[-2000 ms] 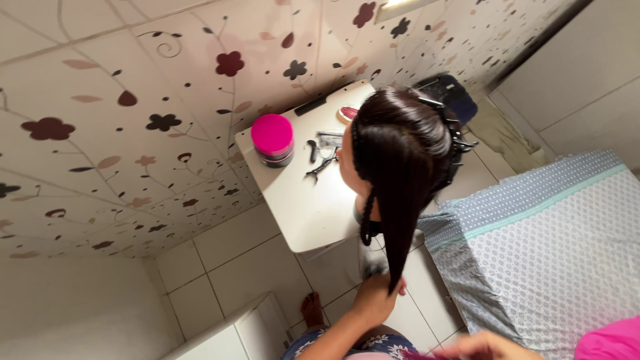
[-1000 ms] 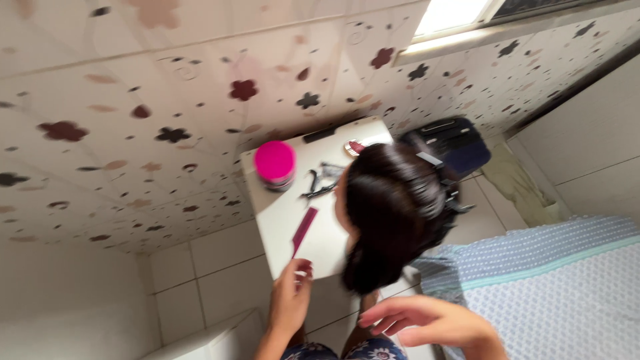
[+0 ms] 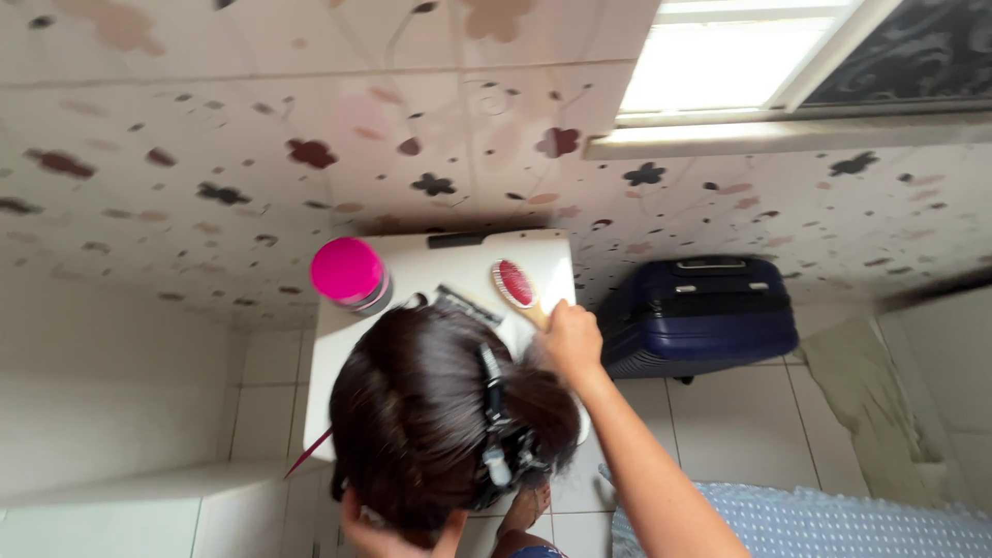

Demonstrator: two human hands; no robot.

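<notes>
A head with dark brown hair, parted and pinned with black and silver hair clips, stands in front of a small white table. My right hand has its fingers closed around the wooden handle of a hairbrush with a red pad, at the table's right side. My left hand cups the underside of the hair at the bottom, its fingers partly hidden. The pointed tail of a magenta comb sticks out at the left of the head. A dark comb lies behind the head.
The white table bears a jar with a magenta lid and stands against a flower-patterned tiled wall. A dark blue suitcase is to the right, beside a greenish cloth. A blue dotted bedcover lies at lower right.
My right hand has reached forward to the hairbrush and taken hold of its handle. My left hand has let go of the magenta comb and moved to the hair. The view has shifted.
</notes>
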